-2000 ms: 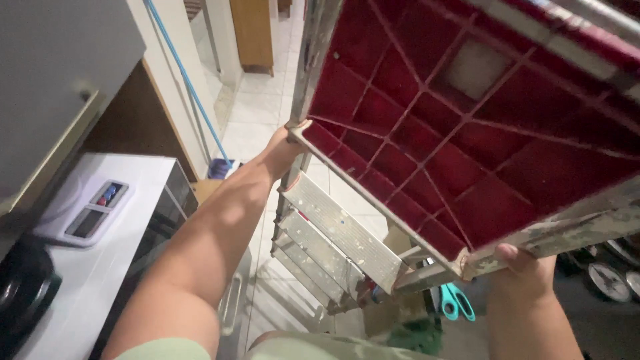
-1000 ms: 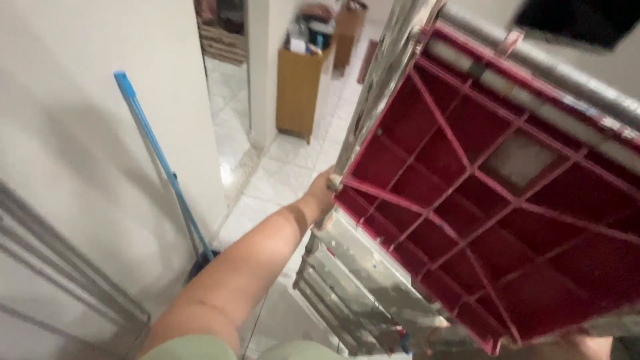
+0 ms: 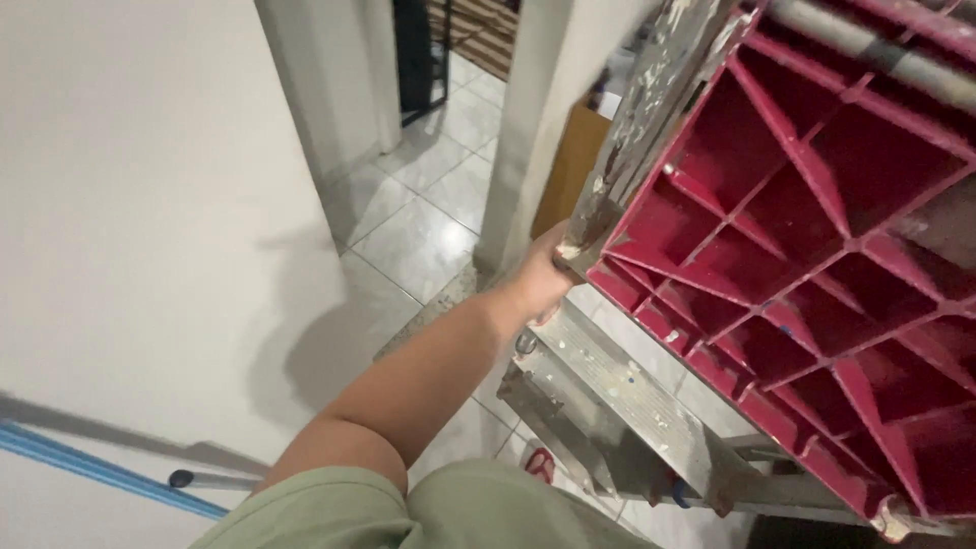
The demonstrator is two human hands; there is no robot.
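A paint-spattered metal stepladder (image 3: 640, 381) with a red ribbed plastic platform (image 3: 808, 252) fills the right side of the view. The platform's underside faces me, and the ladder's flat metal steps run below it. My left hand (image 3: 545, 274) grips the ladder's side rail close to the platform's left corner; the fingers are partly hidden behind the rail. My right hand is outside the view.
A white wall stands at the left, with a blue pole (image 3: 99, 465) low beside it. A doorway opens ahead onto a tiled floor (image 3: 412, 244). Behind the ladder is a wooden cabinet (image 3: 572, 168). A red sandal (image 3: 539, 463) shows below.
The view has turned towards the doorway and wall, and the stepladder has come along in my left hand. My right hand, seen on the ladder two seconds ago, has left the view.
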